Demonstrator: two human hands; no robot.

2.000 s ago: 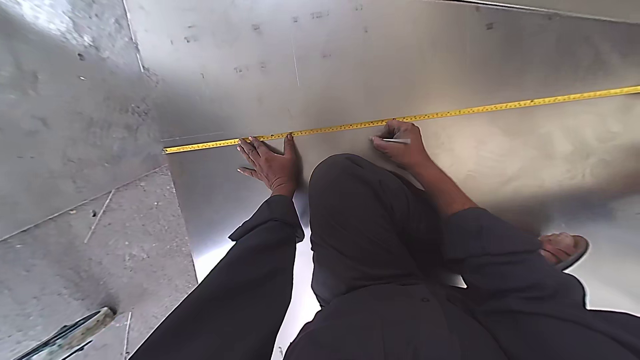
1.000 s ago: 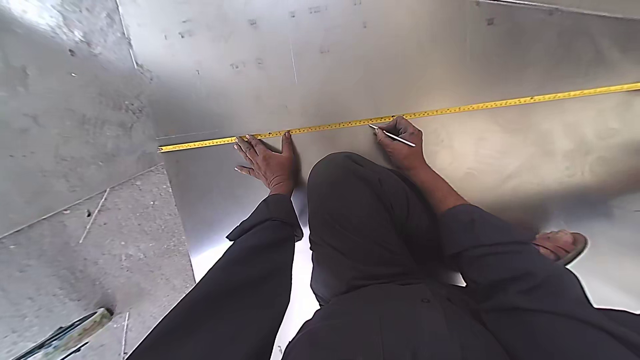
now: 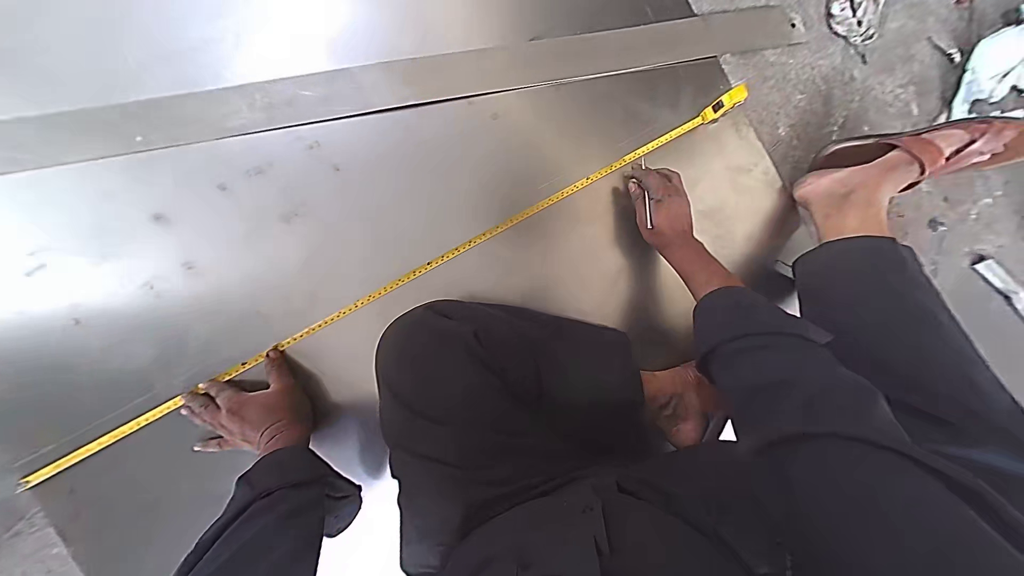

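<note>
A yellow tape measure blade (image 3: 436,262) lies extended slantwise across a grey metal sheet (image 3: 264,208). Its end reaches the sheet's left edge, and its yellow case (image 3: 726,104) rests near the right edge. My left hand (image 3: 254,406) is spread flat, fingertips pressing on the blade toward its left end, holding it against the sheet. My right hand (image 3: 662,204) grips a thin metal scriber or pen (image 3: 648,210), its upper end at the blade's lower edge, a short way from the case. Faint scribed lines (image 3: 560,178) show near the tape.
A long flat metal strip (image 3: 448,72) runs along the sheet's far side, with another shiny sheet (image 3: 240,36) beyond it. My knee (image 3: 496,376) is at the near edge. At the right are a sandalled foot (image 3: 904,164), pale cloth or plastic (image 3: 992,76) and a small metal piece (image 3: 998,282) on the concrete floor.
The view has swung to the right, bringing the tape case into sight. My right hand has moved right along the tape with the pointed tool. My left hand still presses near the tape's left end.
</note>
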